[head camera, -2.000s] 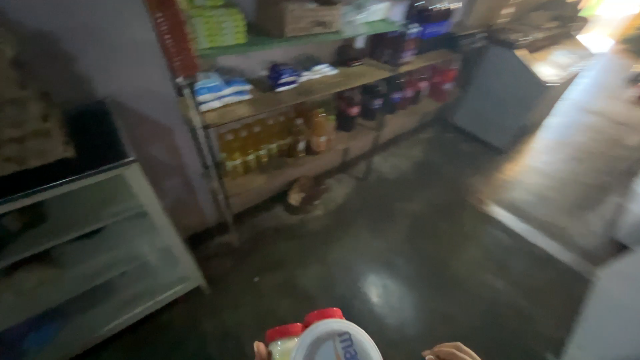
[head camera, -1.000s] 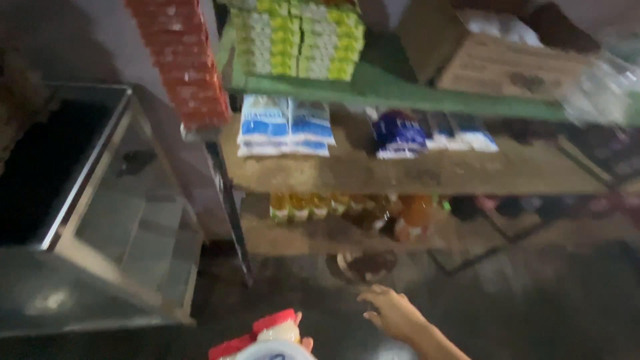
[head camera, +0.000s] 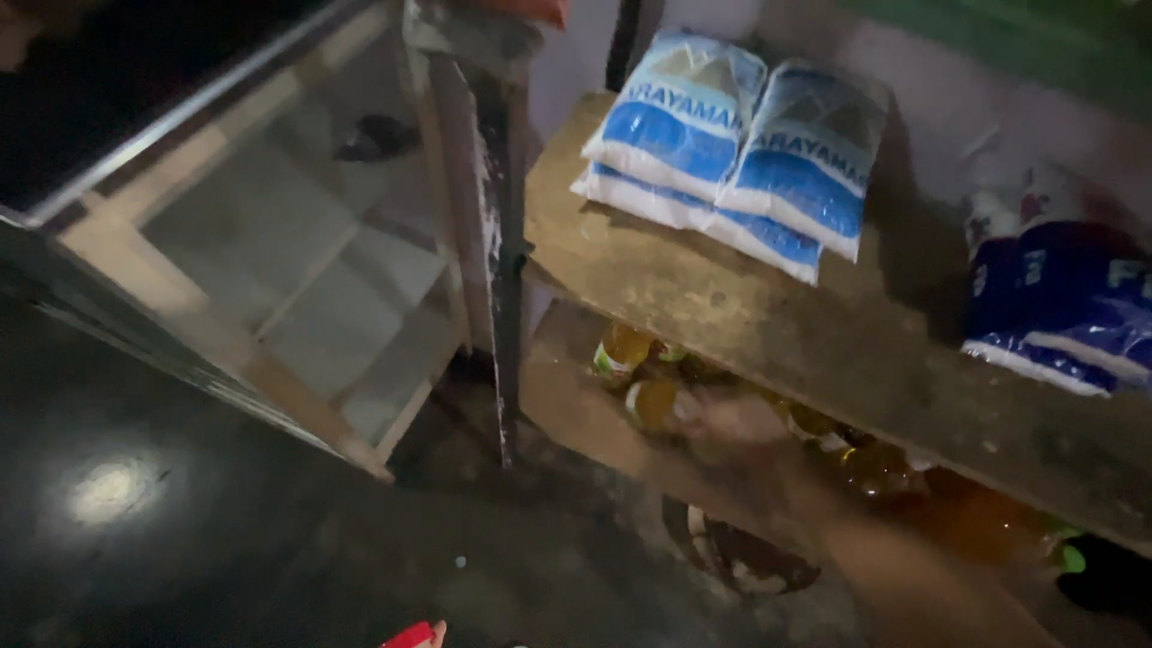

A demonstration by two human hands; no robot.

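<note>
My right hand [head camera: 742, 418] reaches in from the lower right to the low wooden shelf, blurred, at a bottle of yellow liquid [head camera: 655, 405]; its fingers seem to be around the bottle. Similar bottles [head camera: 623, 349] stand behind and beside it, and a larger bottle of orange liquid [head camera: 976, 513] is to the right, partly behind my forearm. At the bottom edge a fingertip of my left hand [head camera: 439, 633] shows against a red lid [head camera: 410, 636]; the rest of that hand and the container are out of the picture.
On the upper wooden shelf [head camera: 720, 301] lie stacked blue-and-white plastic packets [head camera: 684, 117] and dark blue packets [head camera: 1071, 288]. A scraped shelf post [head camera: 495, 234] stands at the left end, next to a glass-sided cabinet [head camera: 297, 360]. A dark round object [head camera: 747, 549] lies under the low shelf.
The view has moved close to the shelves. My right hand has gone from in front of the shelves to the yellow bottles. The red-lidded containers have mostly left the view.
</note>
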